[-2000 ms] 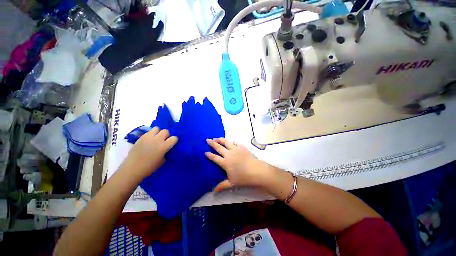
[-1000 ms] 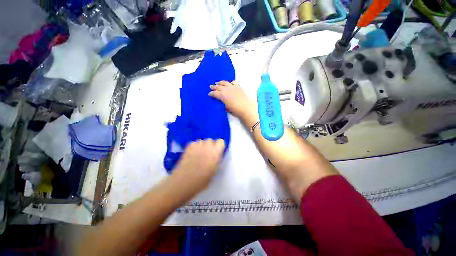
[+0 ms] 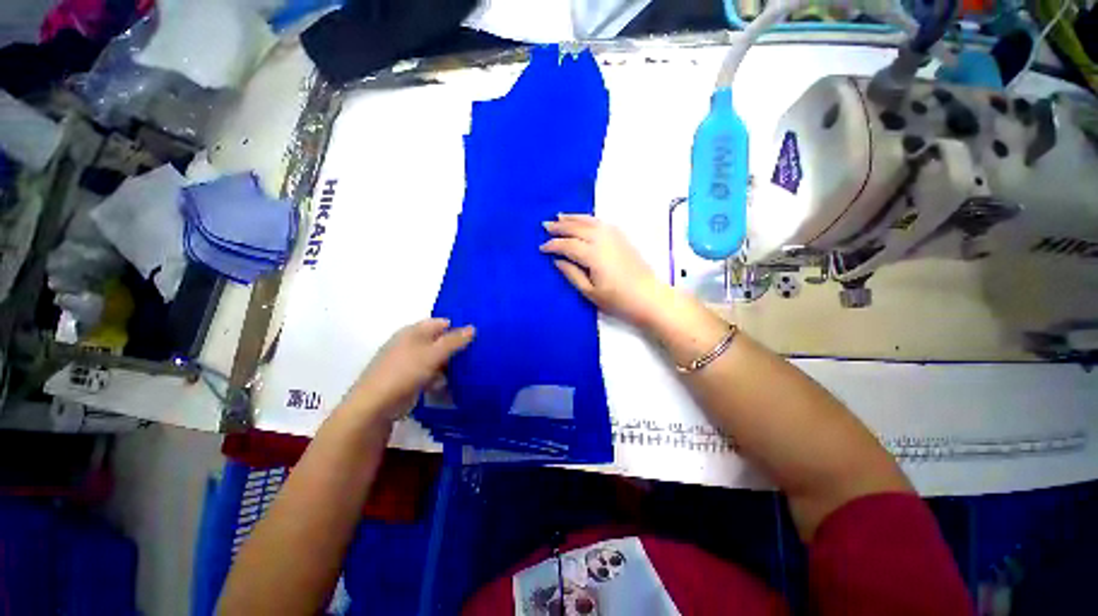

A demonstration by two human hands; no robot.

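Note:
A stack of bright blue cut panels [image 3: 525, 205] lies lengthwise on the white table, left of the machine head. Its near end reaches the table's front edge and shows layered edges and pale grey-blue patches. My left hand [image 3: 421, 361] is at the stack's lower left edge, thumb on top; whether its fingers grip the edge cannot be told. My right hand [image 3: 602, 267] rests on the stack's right side with the fingers apart, holding nothing.
The sewing machine [image 3: 927, 205] stands at the right, with its light-blue lamp [image 3: 719, 181] between it and the stack. Small pale blue folded pieces [image 3: 238, 226] lie at the far left. Dark cloth [image 3: 385, 42] lies at the back left. A blue basket [image 3: 255, 499] is below the table.
The blue cloth, bunched two seconds ago, now lies extended and flat. My left hand has moved to its lower left edge. My right hand has moved down from the stack's upper part.

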